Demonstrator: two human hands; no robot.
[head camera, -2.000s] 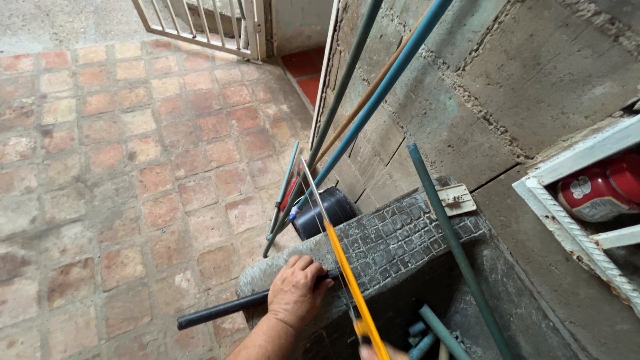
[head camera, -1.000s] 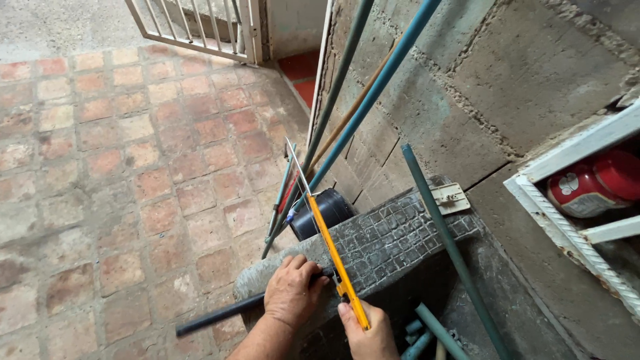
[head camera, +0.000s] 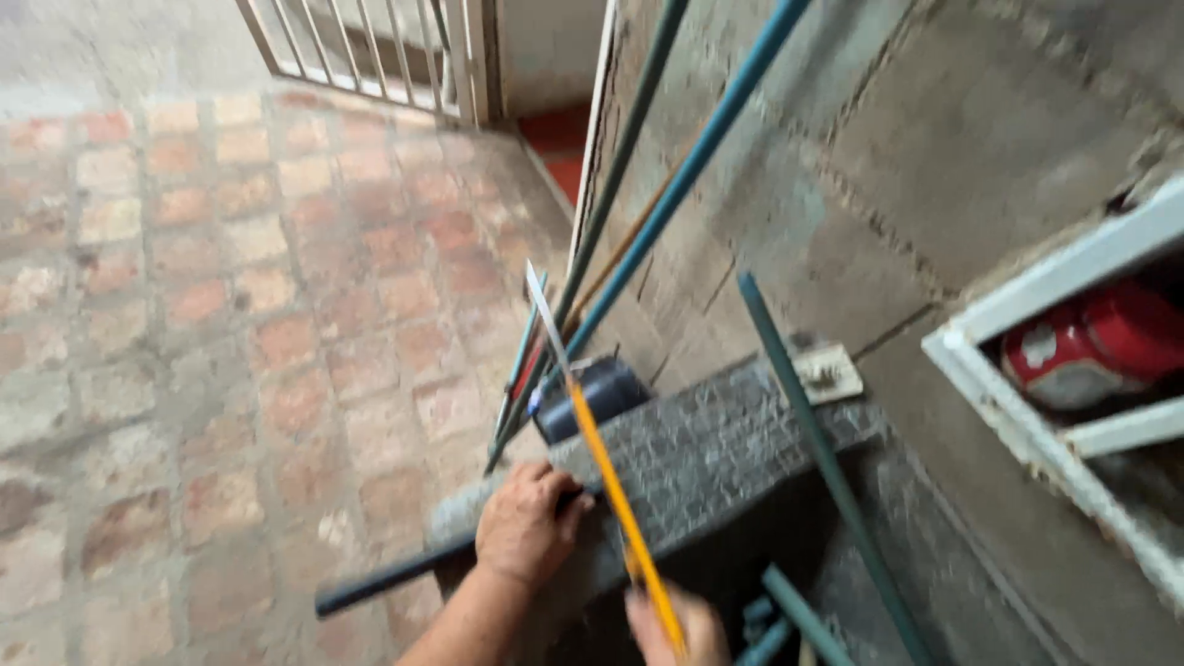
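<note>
My left hand (head camera: 529, 525) is closed around a dark plastic pipe (head camera: 393, 580) and presses it on the rough top of a concrete ledge (head camera: 703, 453). The pipe sticks out to the left beyond the ledge. Blurred at the bottom, my right hand (head camera: 680, 629) grips the handle end of a hacksaw with a yellow frame (head camera: 606, 472). The saw points up and away, just right of my left hand, crossing the pipe's end region. Whether the blade touches the pipe cannot be told.
A long green pipe (head camera: 832, 462) leans over the ledge beside a whitish plate (head camera: 826, 374). Short pipe pieces (head camera: 800, 610) lie lower right. Beyond the ledge are a dark bucket (head camera: 592, 398) and tall pipes (head camera: 689, 171) against the block wall. A white metal frame (head camera: 1017, 407) holds a red container (head camera: 1096, 347).
My right hand and the hacksaw have shifted back and forth along the saw's length; the hand, mostly out of view two seconds ago, shows now. My left hand stays on the pipe.
</note>
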